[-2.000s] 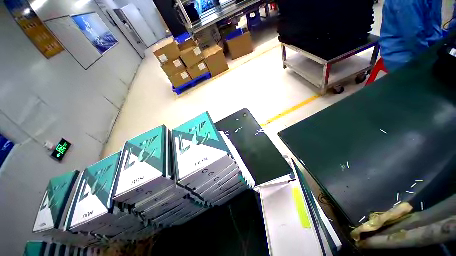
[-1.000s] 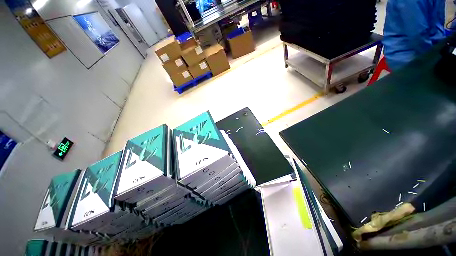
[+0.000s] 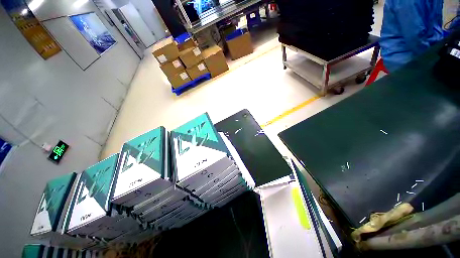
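Note:
Neither of my hands is in view. An open carton (image 3: 280, 221) lies nearest in front of me at the bottom edge, its plain white inside facing up and its lower end cut off by the frame. A yellow-green strip (image 3: 301, 208) runs along its right part. Teal and white edges show close along its right side. Carton stacks (image 3: 199, 146) with teal and white tops and pale sides stand in a leaning row to the left of it.
A dark green surface (image 3: 257, 151) lies beyond the open carton. A green bench (image 3: 373, 146) with white slivers is at right, by a pale post (image 3: 418, 229) with yellowish wrapping. Brown boxes (image 3: 216, 61), a metal cart (image 3: 323, 70) and a person in blue (image 3: 408, 30) are farther off.
The whole view has shifted very slightly. The open carton and the stacks stand as before.

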